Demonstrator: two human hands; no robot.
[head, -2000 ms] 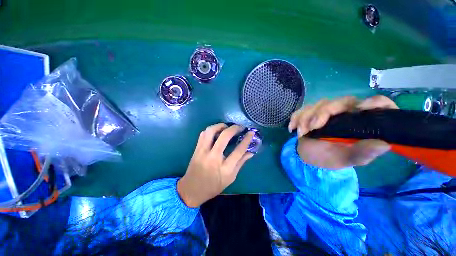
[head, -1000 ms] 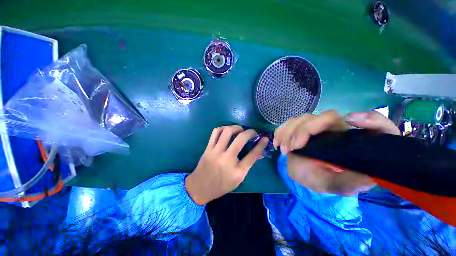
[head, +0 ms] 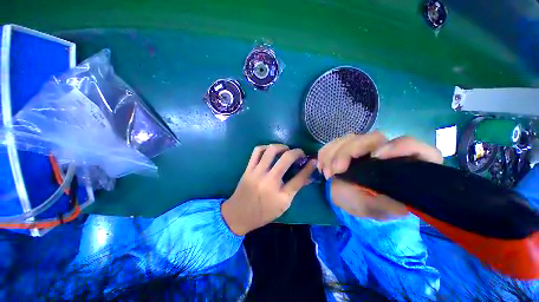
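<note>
My left hand [head: 263, 189] holds a small dark round unit [head: 303, 163] on the green bench near its front edge, and the fingers cover most of it. My right hand [head: 369, 171] grips a thick black-and-orange electric screwdriver [head: 437, 197]. Its front end is at the left fingertips and the unit; the driver bit is hidden by my fingers. A round grey dish [head: 337, 109] with a dimpled bottom stands just beyond my right hand, with small dark screws heaped at its upper right. Two round units [head: 262, 68] with silvery rings lie left of the dish.
A crumpled clear bag [head: 112, 124] lies at left over a blue panel [head: 38, 76], with orange and clear tubes [head: 65, 194]. At right are a metal bar [head: 496, 100], white paper [head: 446, 141] and dark parts [head: 508, 162]. Another round unit [head: 435, 14] lies at the far right.
My right hand and the screwdriver have moved left to the unit, and the screwdriver's rear has swung lower. My left hand still holds the unit. The view has shifted slightly.
</note>
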